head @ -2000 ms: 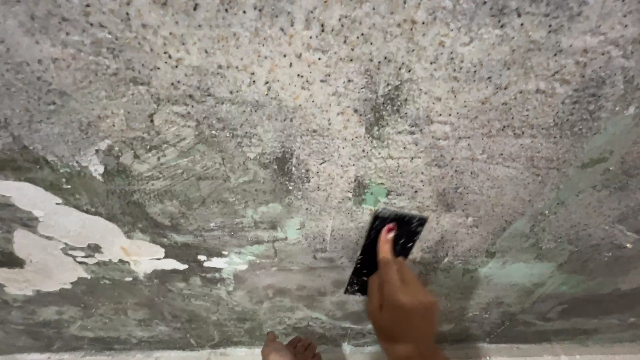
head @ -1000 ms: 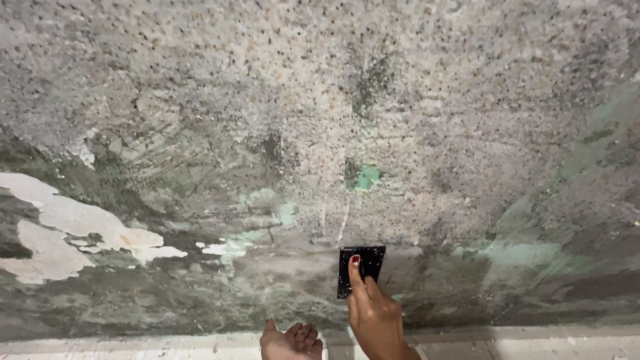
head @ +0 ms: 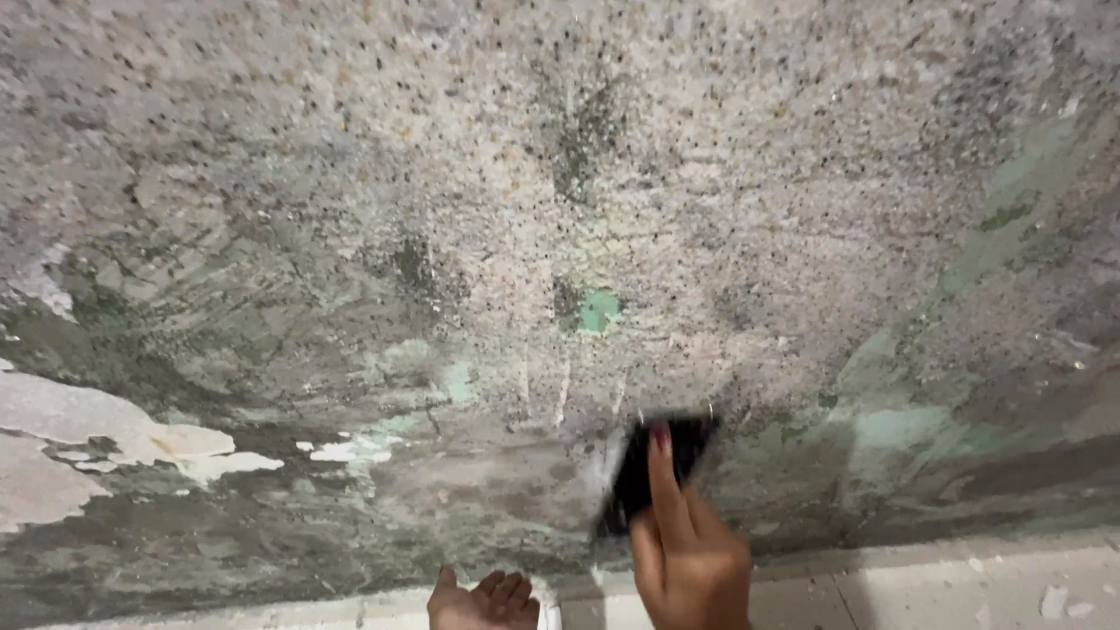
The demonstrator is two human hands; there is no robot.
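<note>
My right hand [head: 691, 551] grips a flat black scraper [head: 652, 481], its index finger with a dark red nail laid along the scraper's face. The scraper is tilted and blurred, close against the lower part of a rough, stained wall [head: 490, 219]. Thin pale streaks mark the wall just above and left of the scraper's upper edge. To the left, at the bottom edge of the view, my left hand [head: 486, 602] shows with palm up and fingers partly curled, near the foot of the wall; nothing is seen in it.
Peeling whitish paint [head: 114, 433] clings to the lower left of the wall. A small green paint patch [head: 598, 311] lies above the scraper, and more green shows at right. Along the wall's foot runs a pale tiled surface [head: 927, 586] with loose flakes at the right.
The right hand with the scraper has gone down and left, then back to the right. Pale streaks now show on the wall that the earliest frame does not show.
</note>
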